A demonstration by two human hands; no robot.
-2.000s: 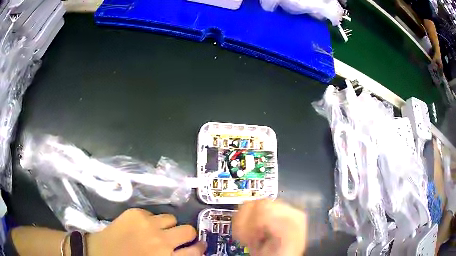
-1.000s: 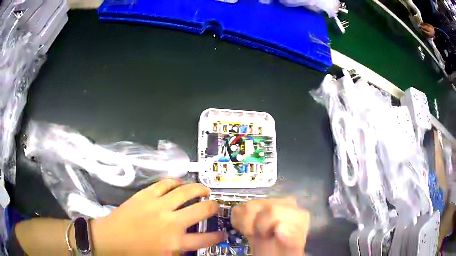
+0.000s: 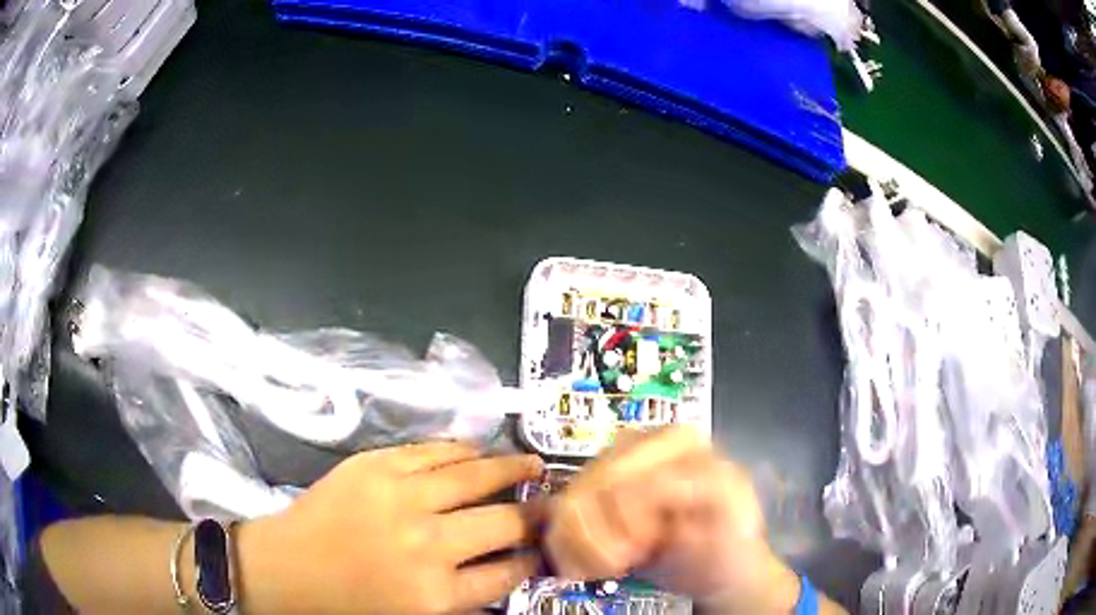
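An open white power strip housing (image 3: 618,358) lies on the dark bench, with a green board, wires, a dark block and brass contact strips inside. A second open housing (image 3: 601,597) lies just below it, mostly hidden by my hands and cut off by the bottom edge. My left hand (image 3: 391,529) lies flat with its fingertips at the second housing's left side. My right hand (image 3: 655,517) is blurred, its fingers curled over the second housing. Whether it grips anything is hidden.
A white power cord (image 3: 301,402) in a clear bag runs left from the upper housing. Blue corrugated sheets (image 3: 709,72) lie at the back. Bagged units are piled at right (image 3: 913,384) and left (image 3: 60,156). A green conveyor belt (image 3: 937,132) runs at upper right.
The view has shifted, so the bench things sit further right. My right hand now overlaps the upper housing's lower edge. My left hand stays at the second housing's left side.
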